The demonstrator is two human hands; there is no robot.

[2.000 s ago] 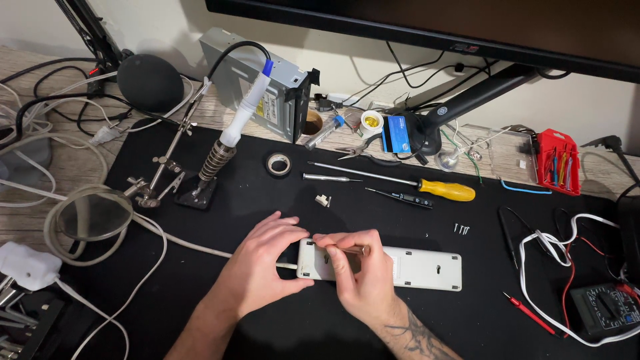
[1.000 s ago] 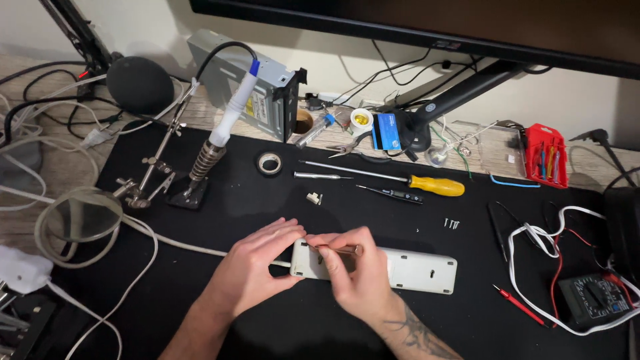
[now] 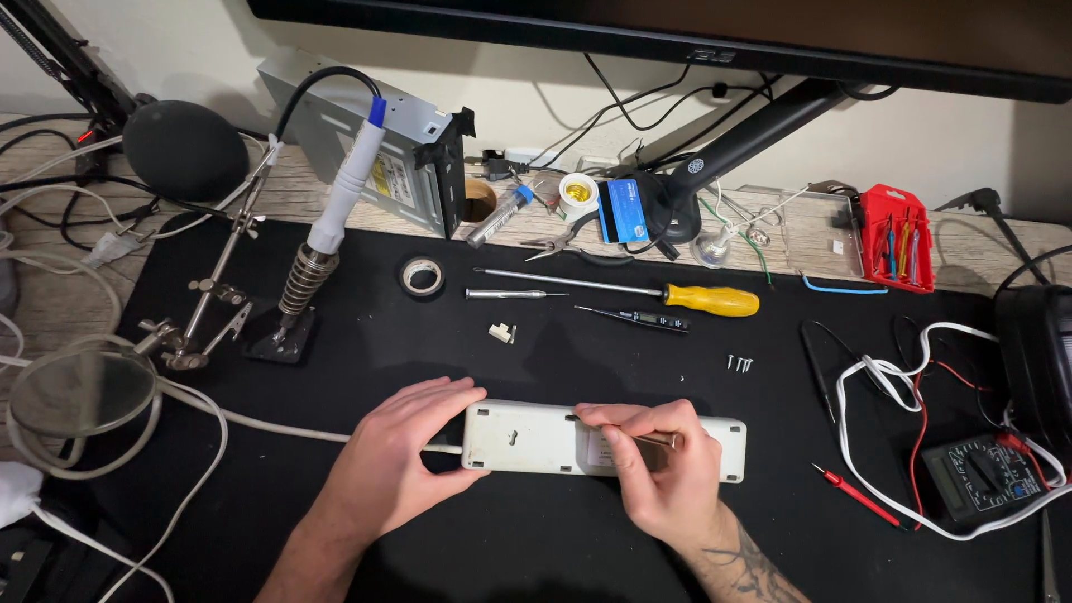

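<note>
A white plastic power strip (image 3: pixel 536 444) lies face down on the black mat, its underside with slots and a keyhole upward. My left hand (image 3: pixel 410 461) grips its left end, where the white cord comes out. Over the strip's middle, my right hand (image 3: pixel 666 456) pinches a thin metallic tool (image 3: pixel 660 439), its tip at or close to a slot on the far edge; the fingers hide much of it. Beyond the strip lie a yellow-handled screwdriver (image 3: pixel 712 299), a precision screwdriver (image 3: pixel 507 294), a voltage tester pen (image 3: pixel 641 318), small white plastic pieces (image 3: pixel 502 333) and several screws (image 3: pixel 739 363).
A soldering iron (image 3: pixel 339 197) stands in its holder at the left, beside a helping-hands magnifier (image 3: pixel 84 390). Black tape (image 3: pixel 421 277) lies on the mat. A multimeter (image 3: pixel 980 486) with leads is at the right. Pliers (image 3: pixel 557 243) and a red tool case (image 3: pixel 896 239) sit behind.
My right hand has moved from near the strip's left end to its middle, still with the thin tool. My left hand remains at the left end, and more of the strip's left part now shows.
</note>
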